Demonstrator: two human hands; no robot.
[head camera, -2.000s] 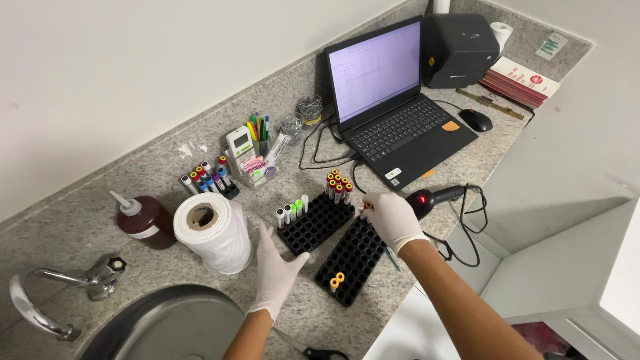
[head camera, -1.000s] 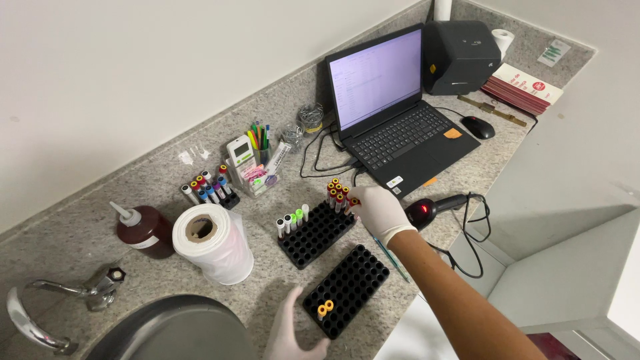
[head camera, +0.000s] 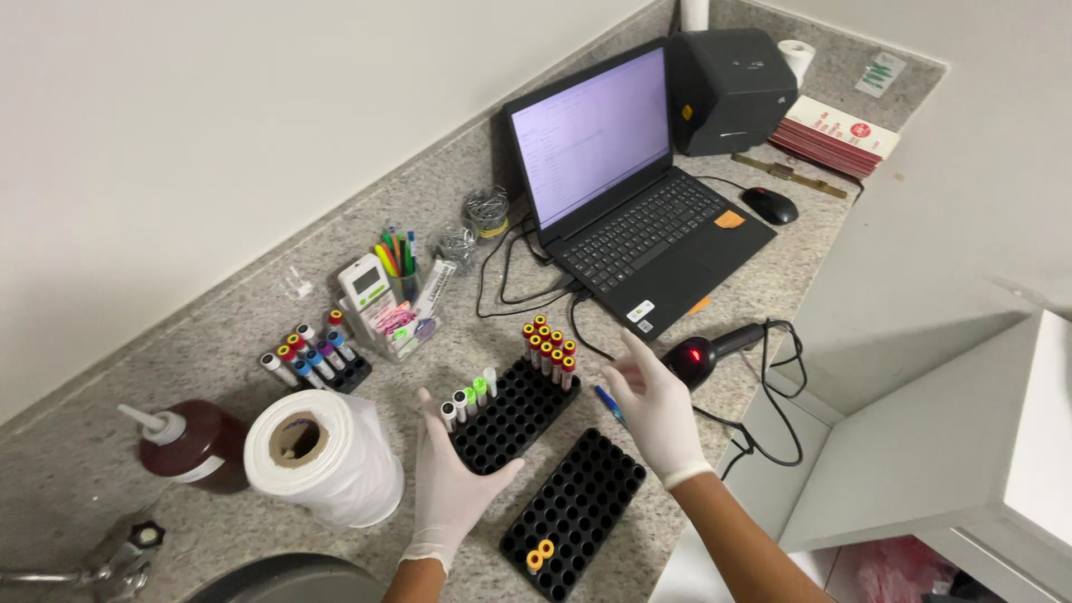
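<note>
My left hand (head camera: 456, 486), in a white glove, grips the left end of a black tube rack (head camera: 502, 427), thumb along its near edge. That rack holds several red-capped tubes (head camera: 548, 347) with yellow centres at its far right, and black-, green- and white-topped tubes (head camera: 469, 398) at its left. My right hand (head camera: 653, 402), also gloved, hovers empty with fingers apart, right of the rack and near the barcode scanner (head camera: 693, 360). Below lies a second black rack (head camera: 578, 502) with two yellow-capped tubes (head camera: 540, 555) near its lower end.
A laptop (head camera: 645, 243), mouse (head camera: 769, 205) and label printer (head camera: 733, 92) stand behind. At left are a roll of plastic bags (head camera: 352, 469), a dark red bottle (head camera: 205, 435), a small tube rack (head camera: 350, 375) and a sink (head camera: 285, 578). A blue pen (head camera: 610, 404) and the scanner cable lie at right.
My left hand has moved from beside the lower rack onto the upper rack's left end. My right hand has drawn away from the red-capped tubes. The lower rack sat closer to the upper one two seconds ago.
</note>
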